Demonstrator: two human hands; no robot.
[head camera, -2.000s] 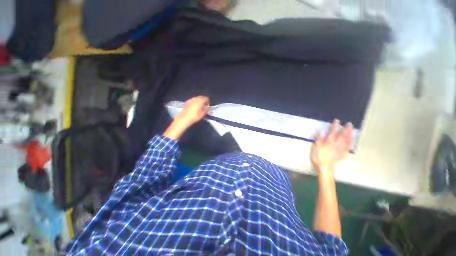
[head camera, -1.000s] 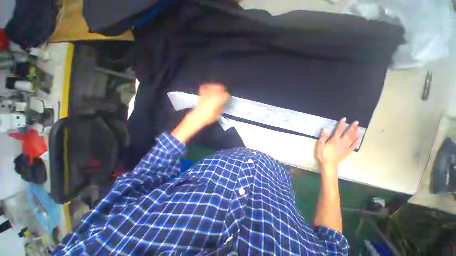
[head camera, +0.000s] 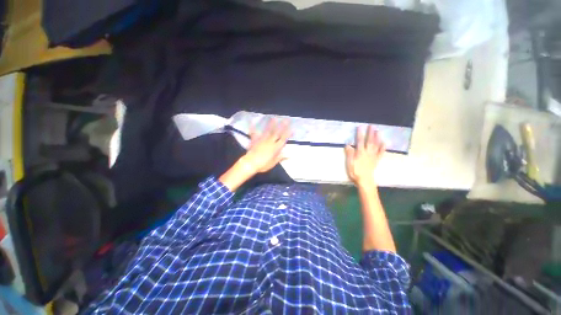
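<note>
The large dark garment piece (head camera: 307, 77) covers most of the white-topped table. A pale interfacing strip (head camera: 320, 130) lies along its lower edge, with a thin dark line of cloth showing below it. The strip's left end is twisted and lies loose on the cloth. My left hand (head camera: 269, 146) lies flat on the strip left of the middle, fingers spread. My right hand (head camera: 365, 158) presses its fingertips on the strip near the right end, fingers apart. Neither hand grips anything.
The iron (head camera: 505, 152) with its pale yellow handle rests on a pale pad (head camera: 492, 189) at far right. Thread snips (head camera: 468, 74) lie right of the cloth. Clear plastic (head camera: 458, 24) lies at the back right. A dark chair (head camera: 52, 227) stands at left.
My view has turned right, bringing the iron into sight. My left hand was blurred over the strip and now lies flat on it. My right hand has moved a little left along the strip.
</note>
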